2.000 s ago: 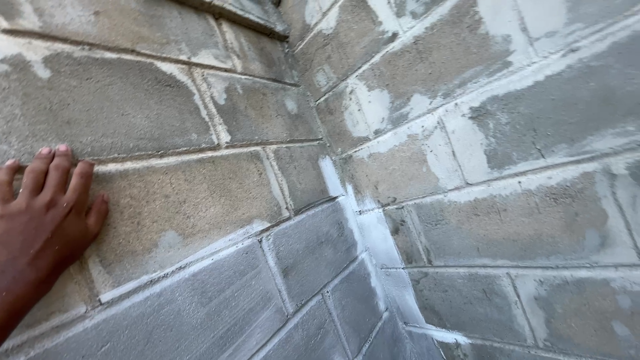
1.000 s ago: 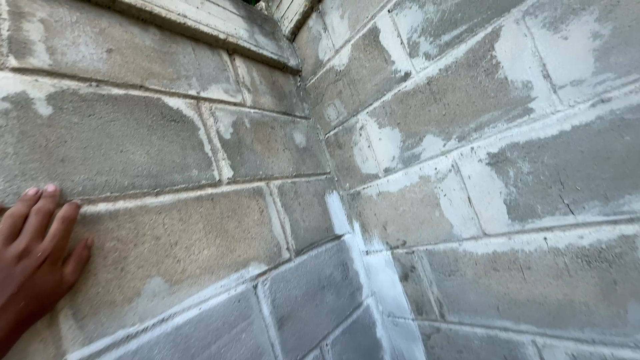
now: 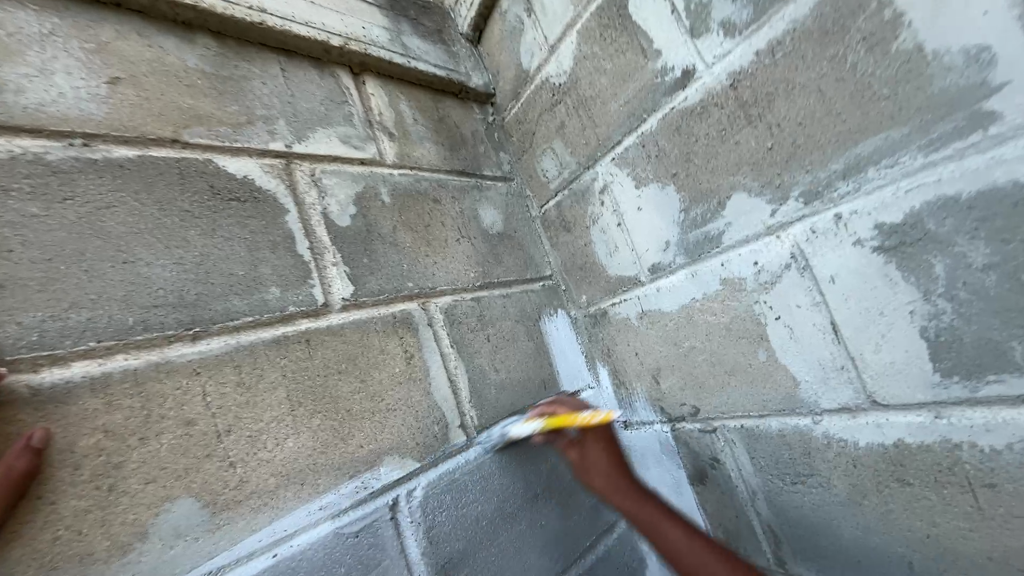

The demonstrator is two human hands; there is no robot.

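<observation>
My right hand (image 3: 580, 440) grips a paintbrush (image 3: 572, 420) with a yellow handle. Its bristle end, blurred and whitish, points left and meets the mortar joint above a dark grey block (image 3: 512, 496) on the left wall. Behind the wrist, a strip of fresh white paint (image 3: 656, 464) runs down the inner corner. Only a few fingers of my left hand (image 3: 24, 464) show at the left edge, by a bare tan concrete block (image 3: 264, 416); the rest of that hand is out of view.
Two concrete block walls meet in a corner. Dried pale patches (image 3: 640, 224) mark the right wall (image 3: 736, 344). A concrete ledge (image 3: 336, 40) juts out along the top of the left wall.
My right hand has come into view from below with the paintbrush. My left hand now shows less, at the left edge. The view has shifted, showing more of the ledge.
</observation>
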